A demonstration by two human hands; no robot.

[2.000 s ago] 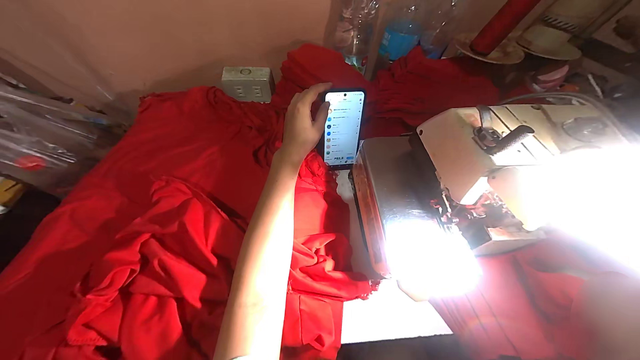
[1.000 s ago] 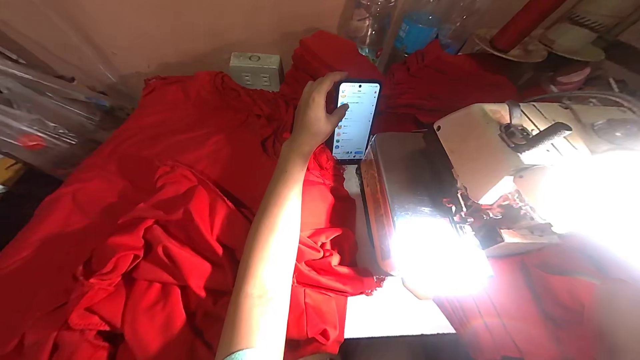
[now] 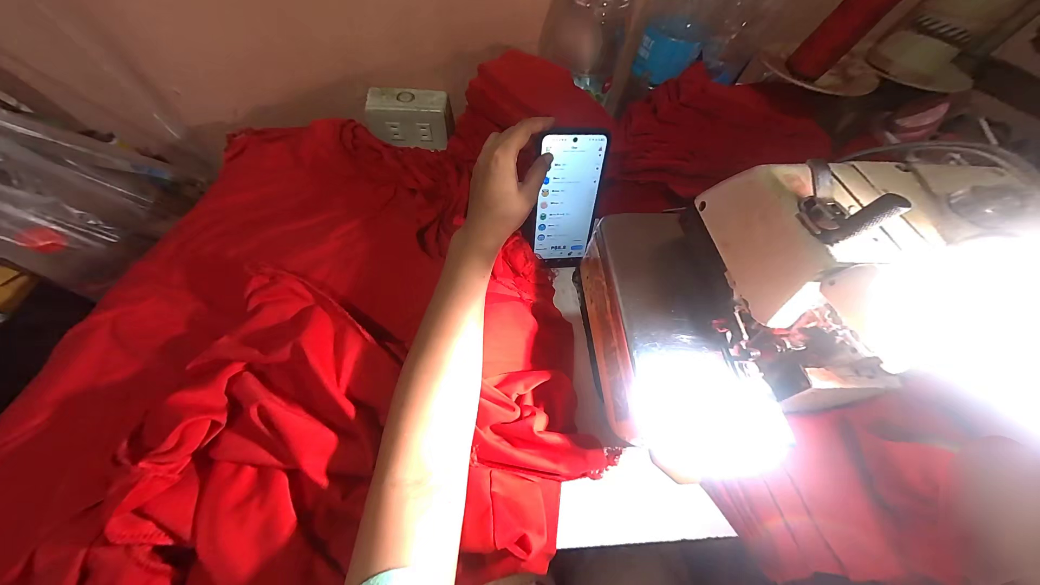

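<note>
My left hand is at the left edge of an upright smartphone, its thumb over the lit screen and its fingers behind the top corner. The phone shows a list with small round icons and stands just beyond a sewing machine, against red fabric. A bright lamp glare hides part of the machine. At the lower right edge a blurred, skin-coloured shape shows; whether it is my right hand or arm cannot be told.
Heaped red cloth covers the left side. A wall socket box sits behind it. Plastic bottles and a red thread cone stand at the back. More red fabric lies below the machine.
My left thumb has shifted over the phone's screen, and the list on it looks different from two seconds ago. The fabric and the machine have not plainly moved.
</note>
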